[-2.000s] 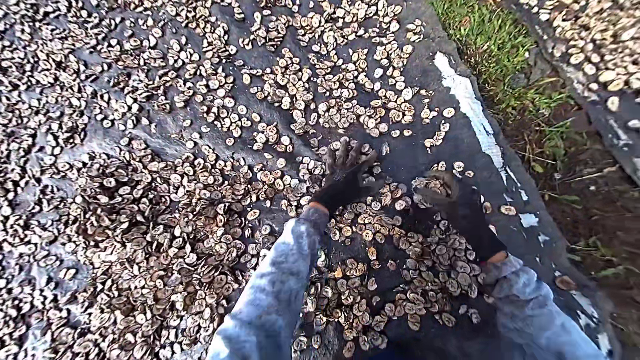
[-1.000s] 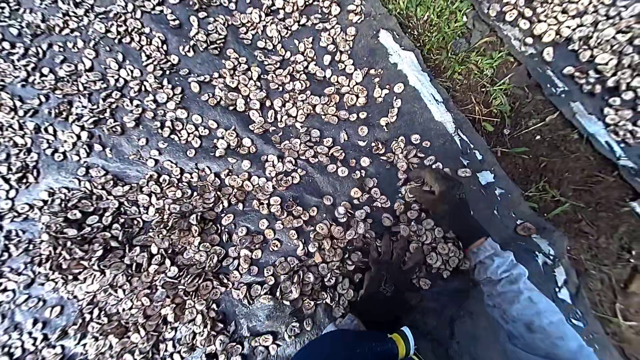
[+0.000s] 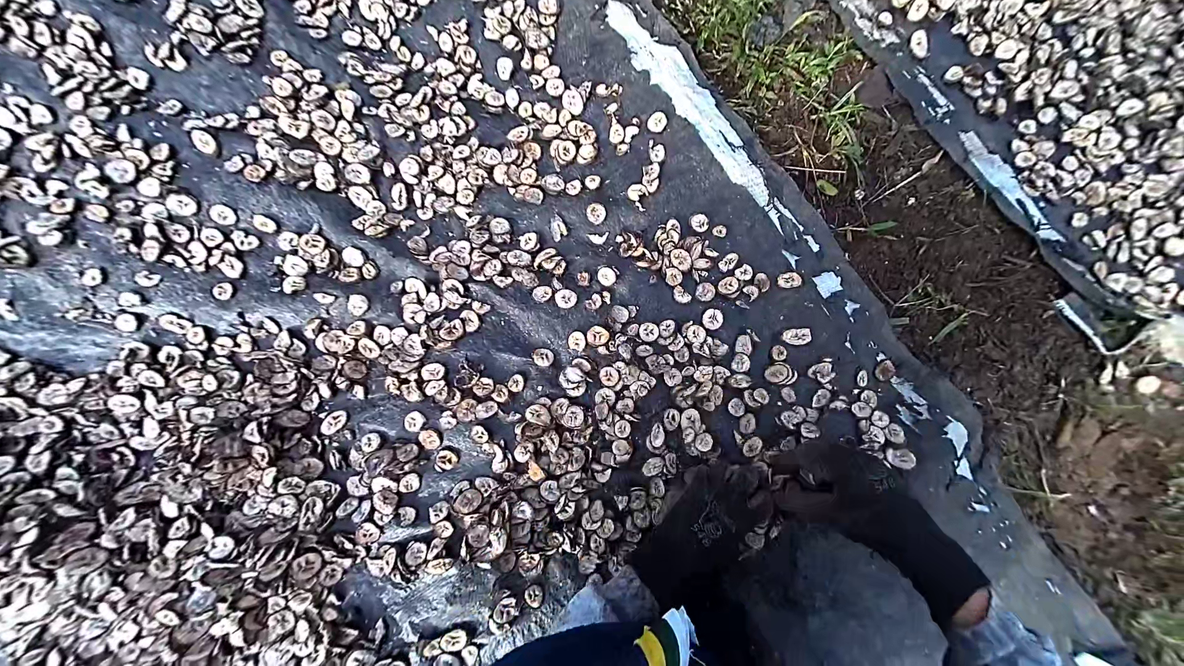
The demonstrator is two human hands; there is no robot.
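Observation:
Dried round slices (image 3: 647,370), pale with dark rims, lie scattered over a dark plastic sheet (image 3: 814,592). My left hand (image 3: 708,523), in a black glove, is low in the head view at the near edge of the slices. Beside it on the right, my right hand (image 3: 837,481), gloved alike, reaches in from the lower right with its fingers close to the left hand's. A few slices show between and around the fingers. Whether either hand holds any cannot be made out, as the fingers are dark and partly hidden.
A dense heap of slices (image 3: 185,481) covers the sheet's lower left. White patches (image 3: 694,102) mark its right edge. Beyond run grass (image 3: 795,65) and bare soil (image 3: 962,287), then another sheet with slices (image 3: 1101,139). Dark clothing with a striped band (image 3: 661,643) shows at the bottom.
Both hands were amid the slices and apart two seconds ago; they are now close together at the near side. Slices lie more spread where the hands were. The view has shifted.

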